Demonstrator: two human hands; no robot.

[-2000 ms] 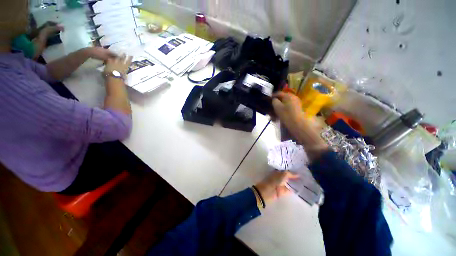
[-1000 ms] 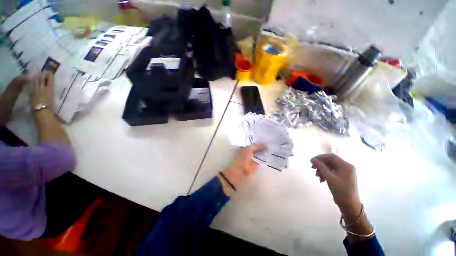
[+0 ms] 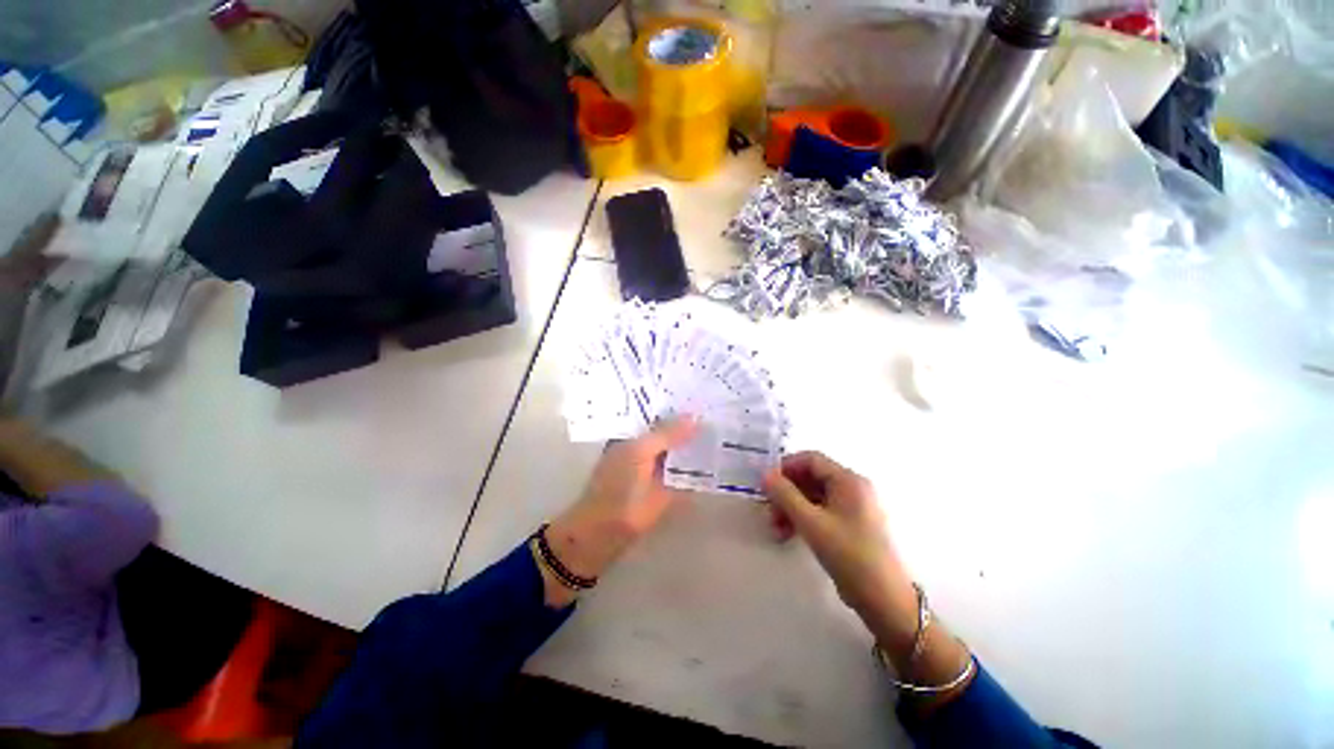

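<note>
A fan of white printed cards (image 3: 710, 384) lies spread over the white tabletop in front of me. My left hand (image 3: 632, 495) holds the fan at its lower left, with the thumb on top of the cards. My right hand (image 3: 822, 512) is at the fan's lower right corner, with thumb and fingertips pinching the edge of the end card. Black insert trays (image 3: 329, 256) are stacked at the left, with white patches on some faces. A small pale wad (image 3: 916, 384) lies to the right of the fan.
A smartphone (image 3: 645, 245) and a silver-grey tangled heap (image 3: 856, 245) lie behind the cards. Yellow tape rolls (image 3: 683, 110), orange cups (image 3: 828, 142) and a steel flask (image 3: 995, 100) stand at the back. Clear plastic bags (image 3: 1090, 190) are at back right. A neighbour's purple sleeve (image 3: 73, 585) is at left.
My right hand has come from the trays, across the table at right, to the fan's edge. My left hand keeps hold of the cards. The view has turned right, and the trays appear further left.
</note>
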